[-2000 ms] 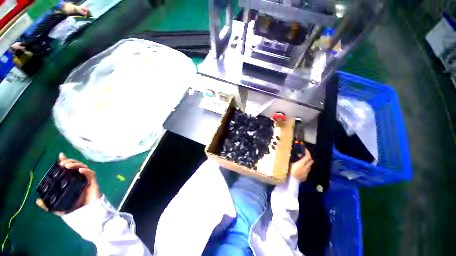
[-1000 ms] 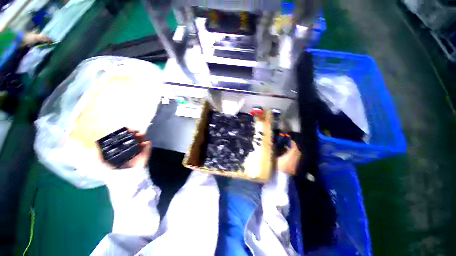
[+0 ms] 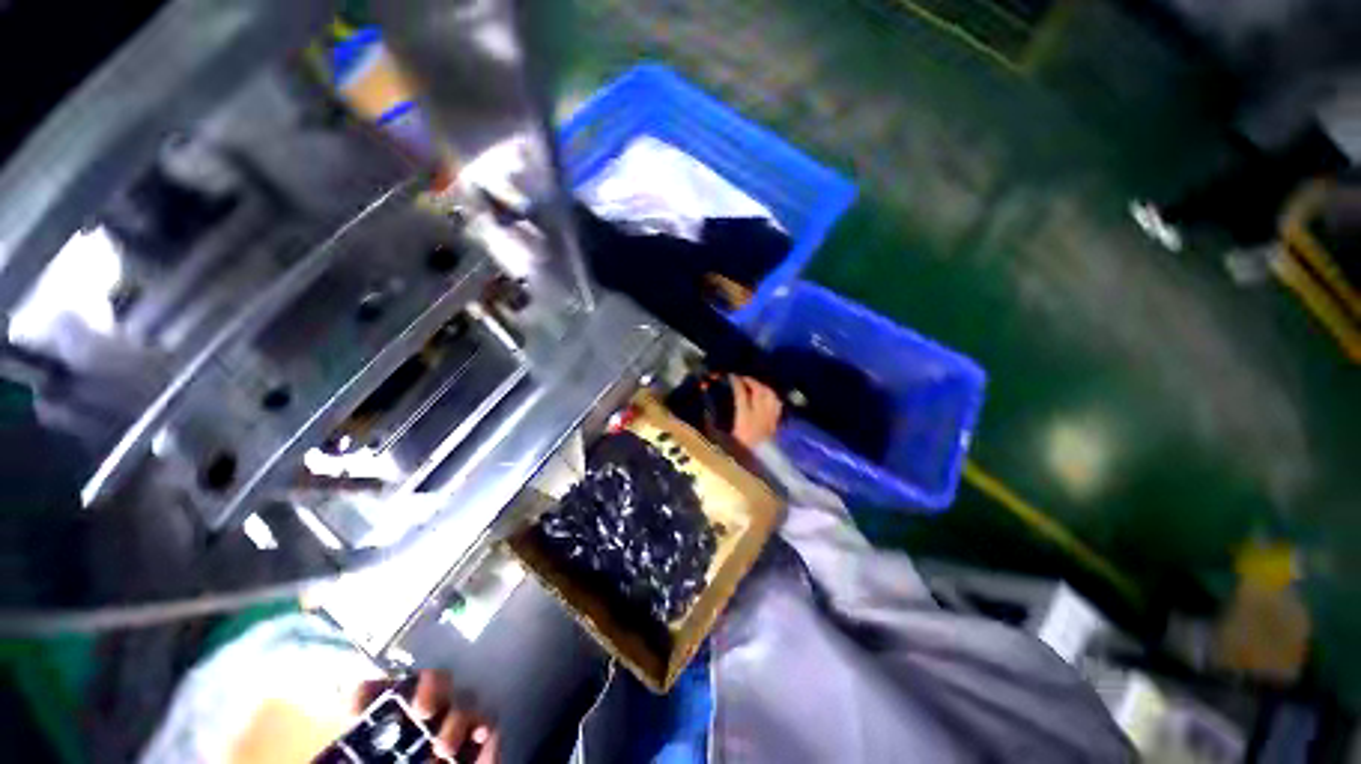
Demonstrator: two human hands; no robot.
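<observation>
My left hand (image 3: 452, 719) is at the bottom edge, partly cut off, and holds a black gridded moulded piece (image 3: 385, 734) with square cells. My right hand (image 3: 755, 409) is right of the cardboard box, closed around dark nippers (image 3: 714, 400) that are blurred and partly hidden. The open cardboard box (image 3: 742, 555) sits against the press front above my lap, with a heap of small black glossy parts (image 3: 645, 515) in it. The bench press (image 3: 433, 388) fills the left of the view, with its metal plates and posts.
A blue perforated crate (image 3: 814, 187) with white and black contents stands beyond the press. A blue solid-sided bin (image 3: 933, 396) with dark contents is beside my right hand. A bagged carton (image 3: 239, 694) is at the lower left. Green floor with a yellow line lies to the right.
The view has turned and tilted, with the press now large at left. My left hand with the gridded piece is now close to the press's lower left side. My right hand remains beside the box.
</observation>
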